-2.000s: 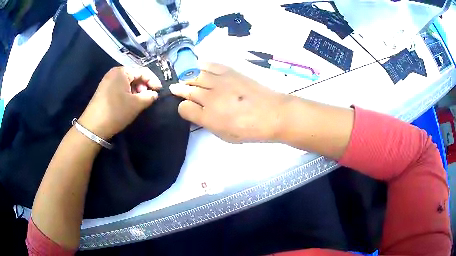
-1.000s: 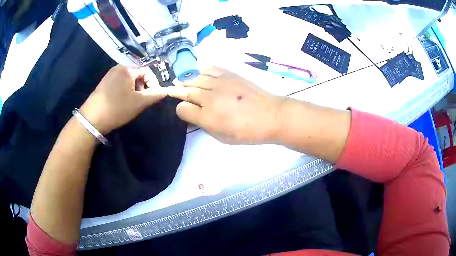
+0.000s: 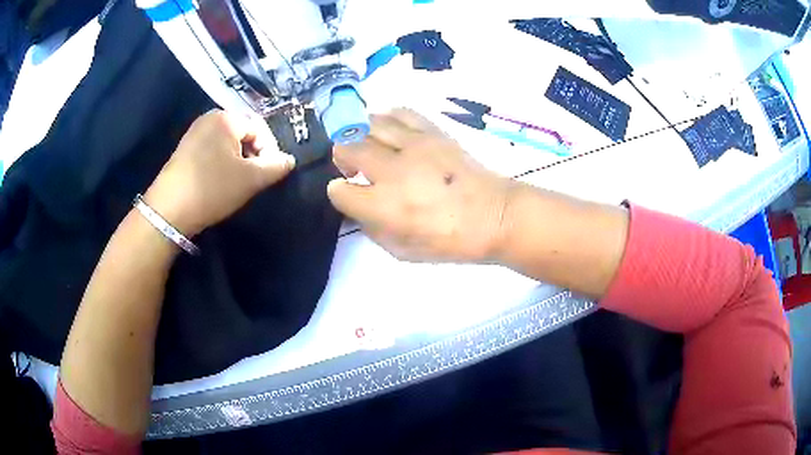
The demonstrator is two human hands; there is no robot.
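Note:
The black fabric (image 3: 240, 275) lies left of and under the needle area, its upper edge beneath the presser foot (image 3: 300, 123). My left hand (image 3: 209, 169) pinches the fabric just left of and below the foot, thumb and curled fingers together. My right hand (image 3: 418, 187) lies at the fabric's right edge, fingers bent, beside the blue-grey cylinder (image 3: 345, 117); its fingertips are partly hidden, and I cannot tell whether they grip cloth. The sewing machine head (image 3: 209, 53) stands above at the upper left. The needle is too blurred to make out.
Thread snips (image 3: 507, 127) lie right of the cylinder. A printed black label (image 3: 589, 102) and more black labels (image 3: 718, 135) lie further right. Small black pieces (image 3: 425, 51) and black strips (image 3: 578, 44) lie behind. The ruler strip (image 3: 382, 366) follows the near table edge.
My right hand has shifted slightly right, and its fingertips have moved apart from my left hand's. More black cloth shows between the hands below the foot. The view has shifted slightly.

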